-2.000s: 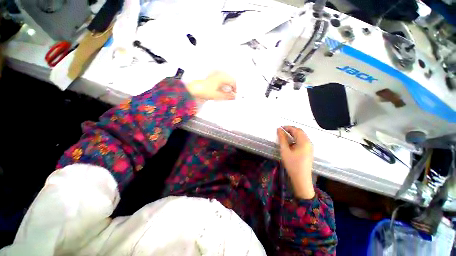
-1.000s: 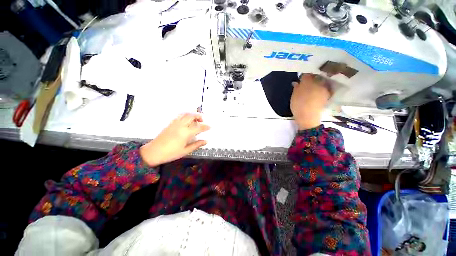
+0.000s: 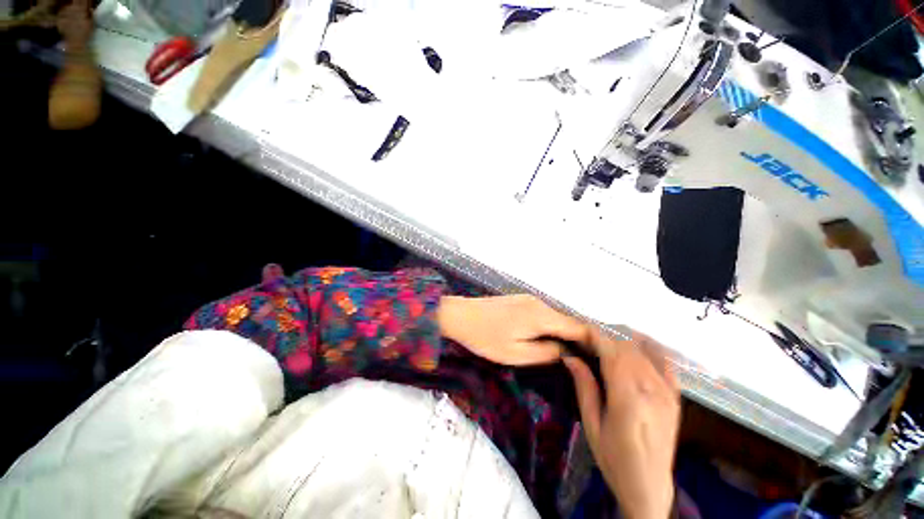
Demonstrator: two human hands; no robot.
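Note:
My left hand and my right hand meet at the table's front edge, over my lap. Their fingertips overlap; something dark shows between them, but I cannot tell whether it is fabric or shadow. The right hand is slightly blurred. Rounded black fabric lies on the bed right of the needle area, loose threads at its lower end. The presser foot is under the white machine head. A narrow dark line, perhaps the edge of a white piece, lies left of the foot.
Black thread snips lie at the bed's right end. A short black strip and other small dark pieces lie left of the needle. Red-handled scissors and a brown card are at far left. The table edge runs diagonally.
My right hand has left the black fabric and moved down to the table edge. My left hand has left the tabletop and moved right to meet it. The view has turned.

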